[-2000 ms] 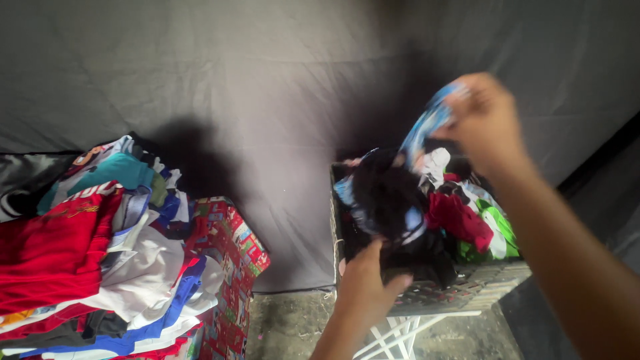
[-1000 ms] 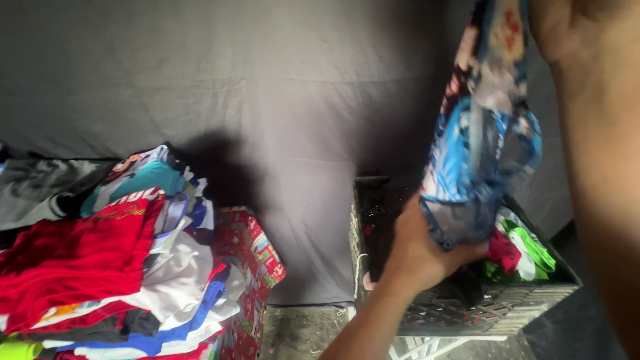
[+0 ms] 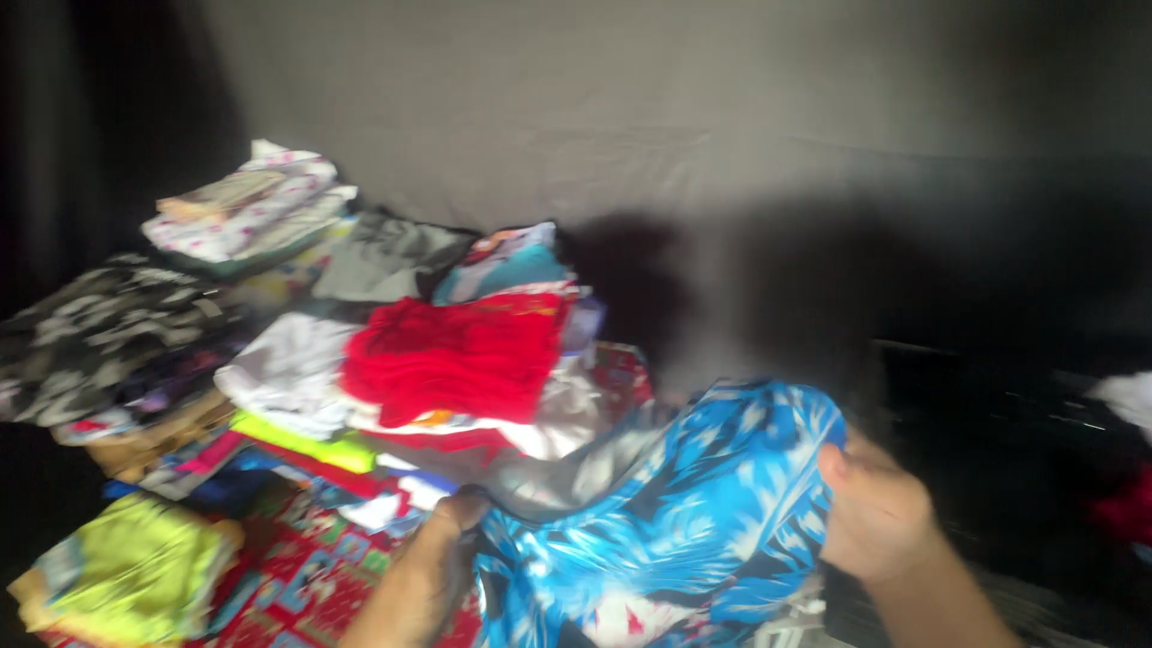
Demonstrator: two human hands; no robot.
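Note:
A blue garment with a white and dark leaf print [image 3: 693, 522] is stretched between my two hands at the lower middle, somewhat blurred by motion. My left hand [image 3: 432, 558] grips its edge on the left side, next to a dark-rimmed opening with a grey inside. At the upper right corner of the cloth, my right hand [image 3: 877, 513] pinches the fabric. Behind the garment lies a stack of clothes with a red folded garment [image 3: 459, 355] on top. The lower part of the blue garment runs out of view.
A table with a red patterned cover [image 3: 315, 576] bears several clothing piles, among them a yellow folded garment [image 3: 135, 567], a camouflage garment [image 3: 117, 333] and a grey one [image 3: 387, 256]. White cloth [image 3: 1125, 400] shows at the right edge. A grey fabric backdrop [image 3: 630, 108] hangs behind.
The view has swung left toward the clothes piles. The blue garment, lifted out over the basket earlier, is now spread between both hands in front of the table.

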